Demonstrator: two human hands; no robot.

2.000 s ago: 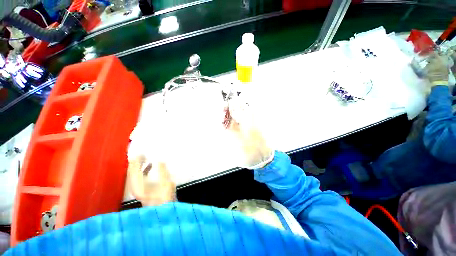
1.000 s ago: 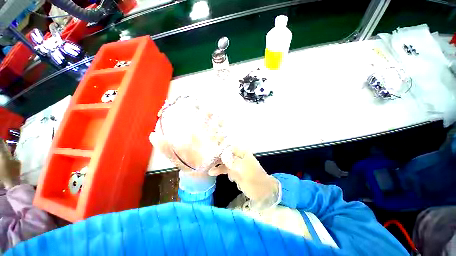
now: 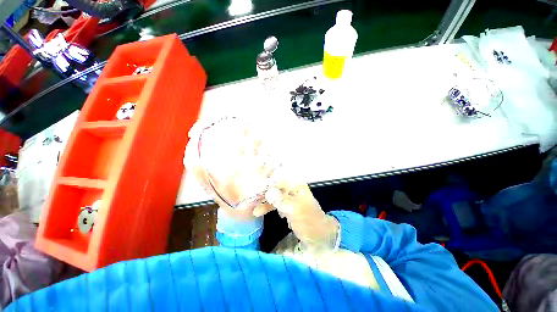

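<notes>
My left hand (image 3: 214, 164) is near the bench's front edge, right of the red bin, with a thin dark wire loop (image 3: 212, 180) lying across it. My right hand (image 3: 293, 204) touches the lower right of the loop with bent fingers. The hands and the held item are overexposed, so the item's body beyond the wire loop cannot be made out. A heap of small black parts (image 3: 310, 101) lies on the white bench beyond the hands.
The red divided bin (image 3: 156, 152) stands at left with white inserts. A clear bottle (image 3: 267, 68) and a yellow-labelled bottle (image 3: 339, 46) stand at the back. A looped assembly (image 3: 465, 102) and white sheets (image 3: 519, 79) lie at right. A green conveyor runs behind.
Over two seconds, both hands have come together around the wire loop, and the black parts heap has come into sight. Since one second ago, the hands have barely moved.
</notes>
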